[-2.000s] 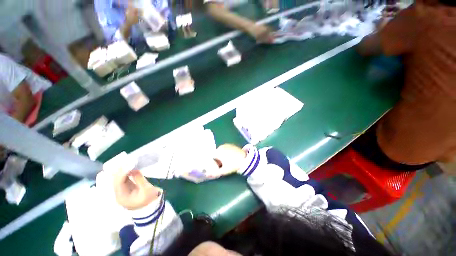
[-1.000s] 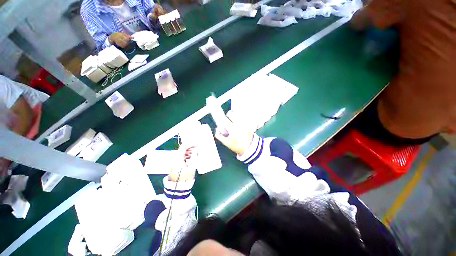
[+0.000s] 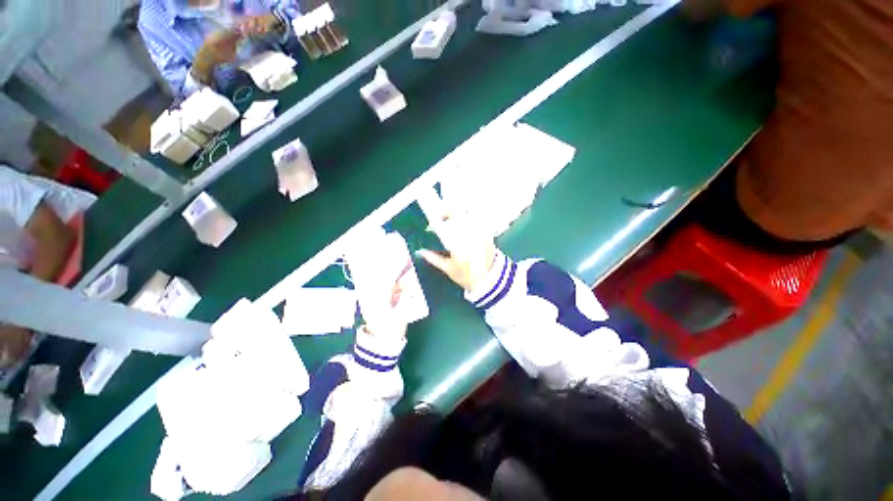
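Observation:
White cartons (image 3: 374, 266) stand close together before me, overexposed, so their edges blur. My left hand (image 3: 399, 305) lies against their near right part; its grip is unclear. My right hand (image 3: 464, 256) is just right of them, thumb apart, fingertips by a narrow white piece (image 3: 431, 204); whether it holds this piece is unclear. A flat white pile (image 3: 504, 176) lies beyond my right hand. A plain white card (image 3: 319, 310) lies left of the cartons. A large loose white heap (image 3: 235, 391) is at the left.
Printed white cartons (image 3: 295, 169) lie scattered on the belt beyond the pale rail (image 3: 587, 61). A grey slanting bar (image 3: 108, 313) crosses the left. A person in blue checks works opposite. A person in orange is at right by a red stool (image 3: 725, 294). Dark hair covers the bottom.
The belt cartons have shifted down and left in view. My left hand has moved from the left heap to the cartons. My right hand has moved off them, its thumb now spread.

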